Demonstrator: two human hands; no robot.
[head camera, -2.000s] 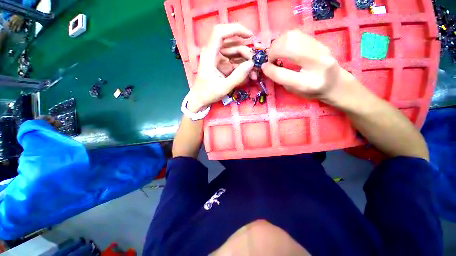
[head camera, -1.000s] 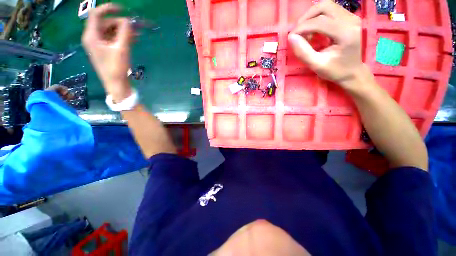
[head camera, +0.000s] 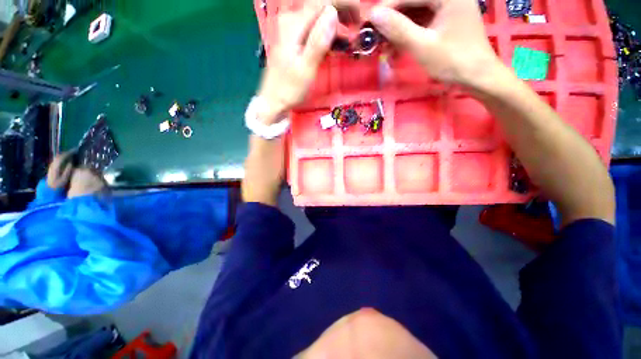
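Observation:
A small dark wired component with a pale ring (head camera: 366, 40) is between my two hands, over the upper part of the red compartment tray (head camera: 417, 148). My right hand (head camera: 439, 45) has thumb and finger pinched at the component. My left hand (head camera: 295, 59) is blurred, its fingers curled just left of it; its grip is unclear. A cluster of wired components (head camera: 349, 118) with yellow-marked bits and a white tag (head camera: 327, 121) lies in the tray pockets below. A green pad (head camera: 531, 63) fills a pocket at the right.
On the green bench (head camera: 211, 84) at left lie small parts (head camera: 190, 109), a pale ring (head camera: 186, 131) and a white square part (head camera: 100, 27). A blue-sleeved person (head camera: 77, 245) handles a black speckled sheet (head camera: 98, 145) at far left. A dark parts pile (head camera: 627, 52) is at far right.
My left hand has come back from the left bench to the tray. The component and tag left its pocket, now between my hands. Compared with two seconds ago, more parts and a ring lie on the bench.

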